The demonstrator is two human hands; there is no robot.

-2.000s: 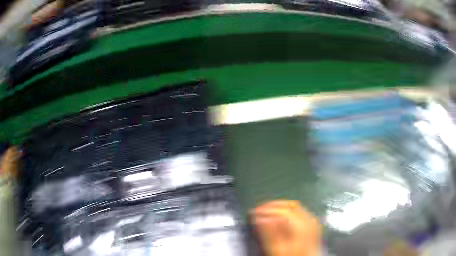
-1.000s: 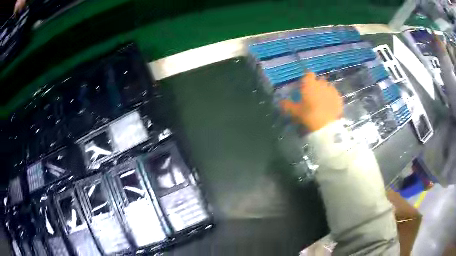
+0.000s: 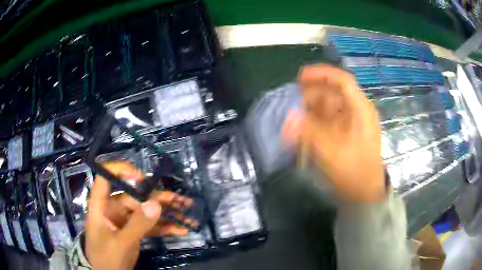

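My left hand (image 3: 124, 219) is at the lower left, over the black housing tray (image 3: 240, 241). It holds a thin black front housing (image 3: 121, 182), tilted, with an open window. My right hand (image 3: 343, 132) is right of centre, raised over the dark green mat, and blurred. Its fingers hold a pale blue-grey keypad (image 3: 275, 126), also blurred. The tray pockets hold housings with pale key grids (image 3: 179, 103). The clear keypad tray (image 3: 417, 138) lies at the right, with blue-striped keypad stacks (image 3: 404, 76) in its far rows.
The green conveyor belt (image 3: 296, 11) runs across the top, edged by a pale strip (image 3: 269, 36). The dark green mat (image 3: 264, 62) lies between the trays. White frame-like parts (image 3: 470, 105) are at the right edge. A brown cardboard box (image 3: 427, 248) shows at the lower right.
My right hand has come back left from the clear tray with a keypad. My left hand has entered the view with a housing. The trays appear shifted right as the view turned.
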